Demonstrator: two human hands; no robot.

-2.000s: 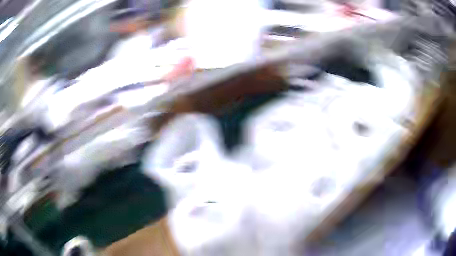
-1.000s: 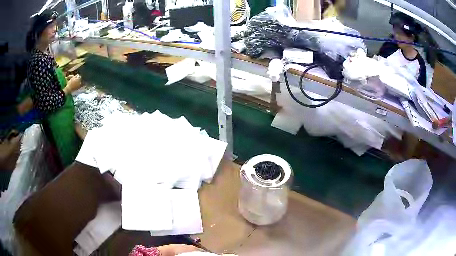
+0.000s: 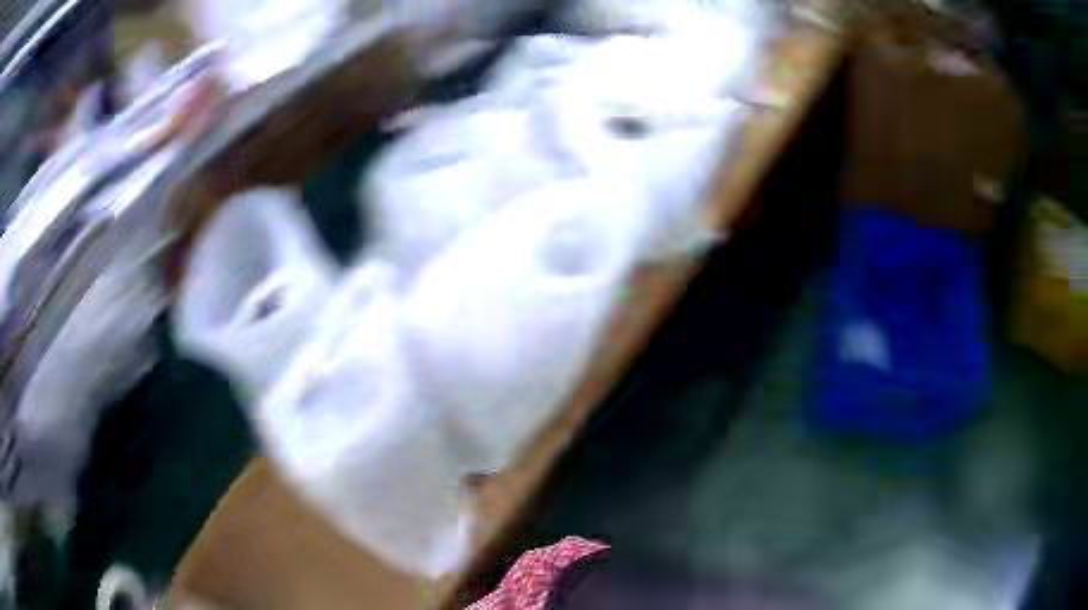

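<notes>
The view is blurred. Several white foam bags point(image 3: 525, 310) stand close together along the bench edge, some with dark or greyish centres showing in their openings. One foam bag point(image 3: 245, 280) stands open at their left. A white ring, perhaps the top of a lamp unit point(image 3: 119, 586), is cut off at the bottom left. A pink patterned sleeve point(image 3: 543, 574) enters at the bottom edge; whose arm it covers cannot be told. Neither of my hands shows.
Brown cardboard point(image 3: 269, 542) covers the bench beside the dark green conveyor belt point(image 3: 149, 447). A cluttered raised shelf runs along the upper left. A blue crate point(image 3: 909, 328) stands on the floor at right, with a brown carton point(image 3: 931, 131) behind it and something yellow point(image 3: 1056, 286) beside it.
The view has swung right, from the stacked white sheets and lone lamp unit to the foam bags and floor. The hand at the bottom edge a second ago is out of view.
</notes>
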